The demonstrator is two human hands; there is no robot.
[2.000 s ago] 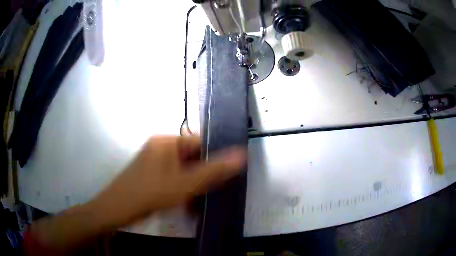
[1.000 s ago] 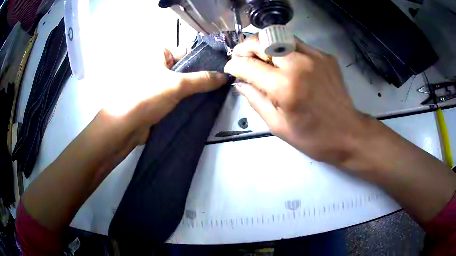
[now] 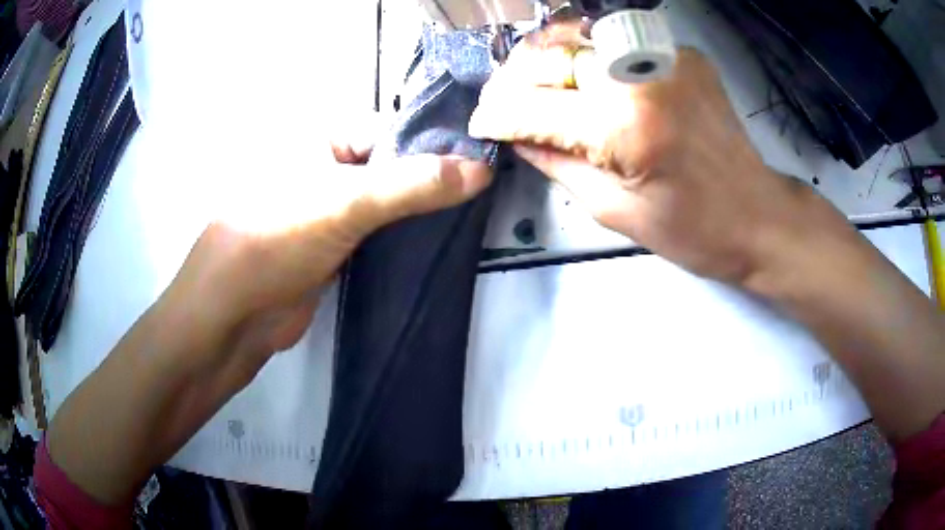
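A dark denim strip (image 3: 404, 342) runs from under the sewing machine head down over the table's near edge. Its upper part near the needle shows a paler, creased face. My left hand (image 3: 332, 212) grips the strip from the left, thumb on top. My right hand (image 3: 642, 155) pinches its right edge just below the needle area, fingertips close to my left thumb. The presser foot and needle plate are mostly hidden by my right hand.
A white ribbed knob (image 3: 634, 47) hangs over my right hand. A bundle of dark strips (image 3: 78, 186) lies at far left. A dark denim stack (image 3: 839, 78) lies at upper right. Dark snips (image 3: 917, 186) and a yellow stick (image 3: 936, 259) are at the right edge. Ruler marks follow the near edge.
Since the oldest frame, my right hand has come in and taken the strip's edge, and my left hand has moved up. In the last second, the strip's lower end has swung right.
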